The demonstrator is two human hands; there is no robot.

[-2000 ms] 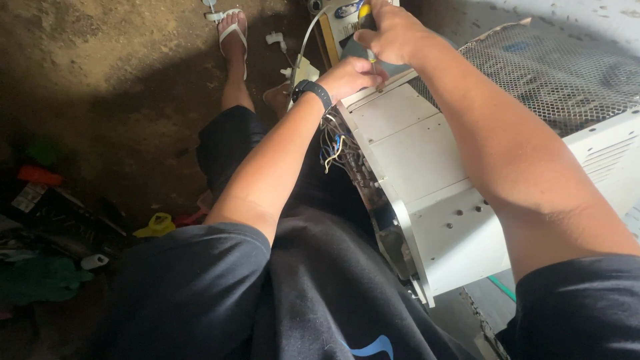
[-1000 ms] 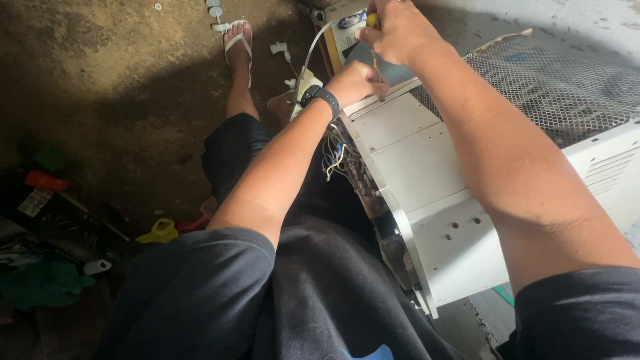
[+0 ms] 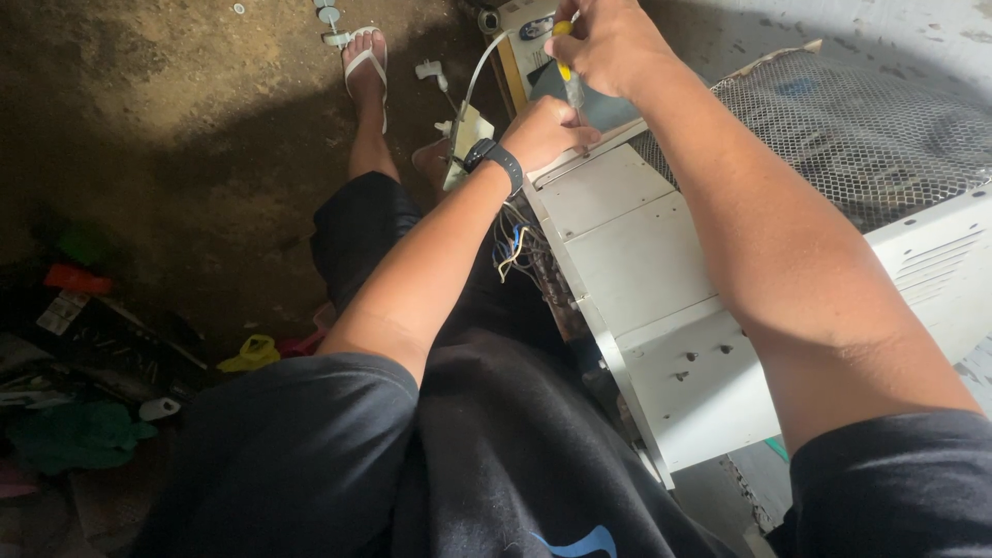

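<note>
My right hand (image 3: 608, 46) grips the yellow handle of a screwdriver (image 3: 564, 70), which points down toward the top edge of a white metal appliance housing (image 3: 635, 248). At that edge my left hand (image 3: 546, 136) rests with its fingers bent around the screwdriver's shaft; whether they pinch the shaft or a screw is hidden. Loose wires (image 3: 515, 244) hang out of the housing's open left side. Metal mesh (image 3: 860, 132) covers the part to the right, and a few screws or studs (image 3: 691, 356) stick out of the lower panel.
A white cable (image 3: 480, 70) runs beside a pale plate (image 3: 469, 143) near my left wrist. Another white unit (image 3: 535, 31) stands beyond my hands. On the floor lie a white plug-like fitting (image 3: 432, 74), a yellow plastic piece (image 3: 249, 354), and a green bag (image 3: 77, 434).
Both hands stay at the housing's top edge with the screwdriver. My right hand has shifted and turned slightly around the handle.
</note>
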